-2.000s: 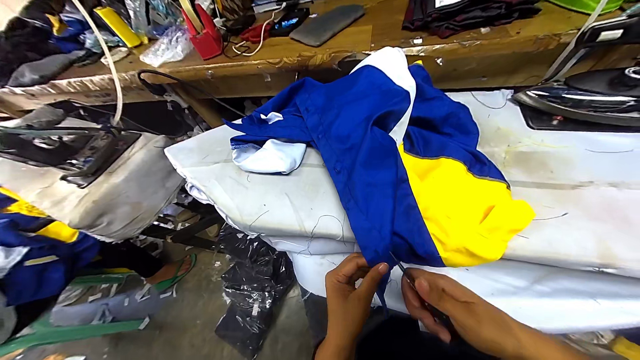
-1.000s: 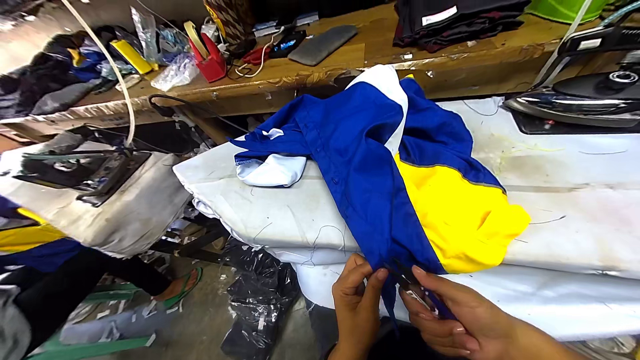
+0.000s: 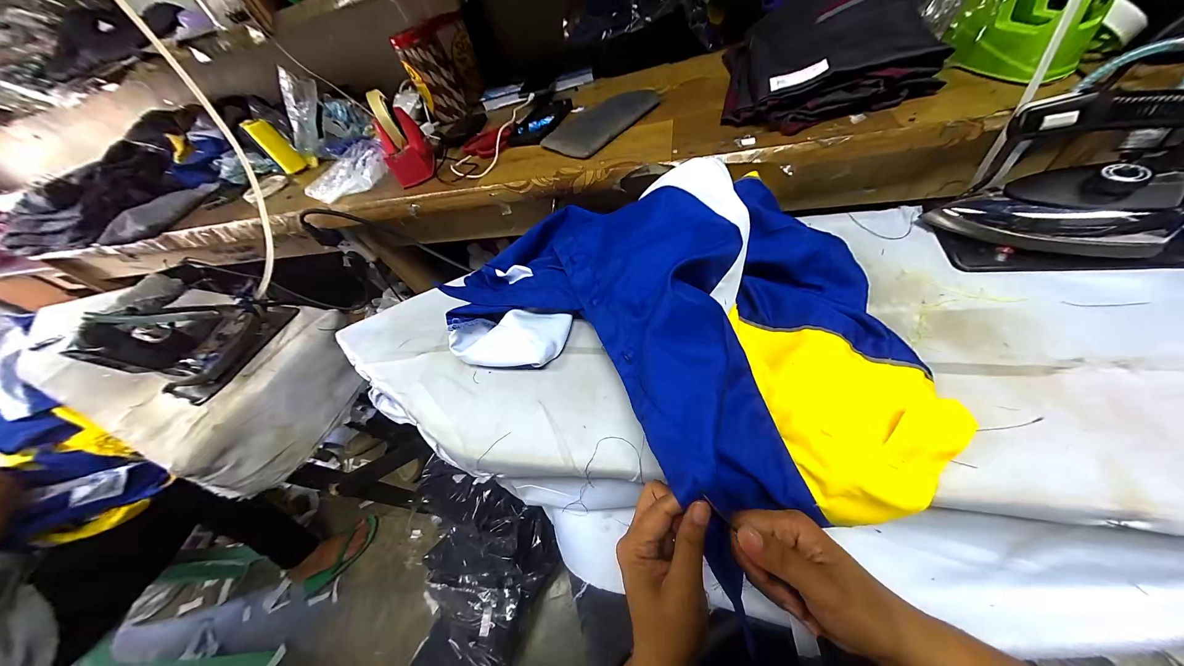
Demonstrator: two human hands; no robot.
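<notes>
A blue, white and yellow garment (image 3: 666, 305) lies on the white-covered ironing board (image 3: 536, 416), its lower blue edge hanging at the board's near side. My left hand (image 3: 664, 564) pinches that blue edge between thumb and fingers. Just to its right, my right hand (image 3: 795, 564) has its fingers curled at the same edge; whether it grips the cloth or a small tool is hidden. A narrow blue strip of cloth hangs down between both hands. Loose threads lie on the board cover.
An iron (image 3: 1064, 217) rests on a dark pad at the right. Behind runs a wooden bench (image 3: 694, 129) with a red tape dispenser (image 3: 407, 153) and folded dark clothes (image 3: 832, 55). Another iron (image 3: 203, 342) stands on the left board, near a person's sandalled foot (image 3: 338, 555). Black plastic (image 3: 481, 555) lies below.
The dark tool seen in my right hand at the garment's edge no longer shows plainly. My left hand stays on the blue edge. The person at the left has shifted.
</notes>
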